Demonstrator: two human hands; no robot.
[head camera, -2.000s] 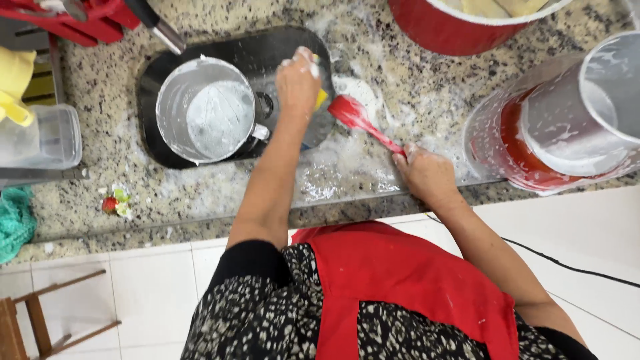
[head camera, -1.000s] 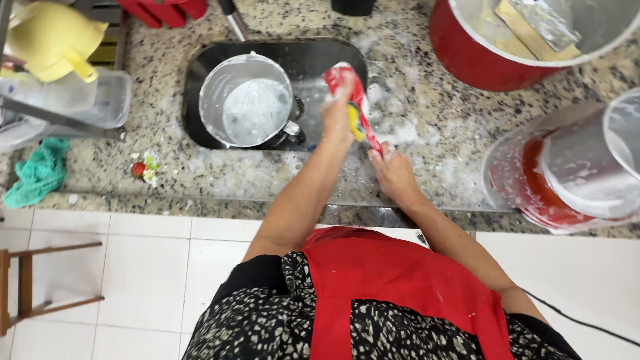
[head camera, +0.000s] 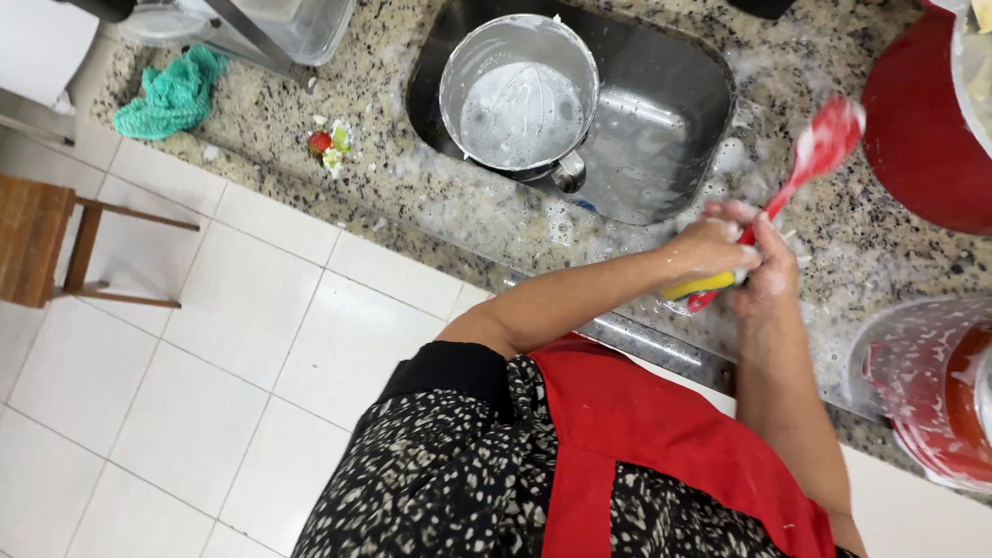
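Observation:
My left hand (head camera: 709, 246) grips a yellow and green sponge (head camera: 701, 285) against the lower handle of a red spatula (head camera: 826, 141). Close beside it, my right hand (head camera: 769, 267) is closed around the same handle. The spatula's foamy head points up and to the right, above the wet counter. Left of my hands, a metal pot (head camera: 519, 93) with cloudy, soapy water and a wire whisk part in it stands in the left part of the steel sink (head camera: 659, 116). Some of my fingers are hidden behind the handle and sponge.
Foam lies on the granite counter (head camera: 496, 217). A red pot (head camera: 918, 132) and a clear container (head camera: 891, 364) with red inside stand at right. Left are food scraps (head camera: 333, 146), a green cloth (head camera: 172, 93), a plastic tub (head camera: 322, 35) and a wooden stool (head camera: 35, 240).
My left hand with the sponge has moved from near the spatula's head down to the lower handle. The spatula now tilts up to the right instead of up to the left. The view has turned.

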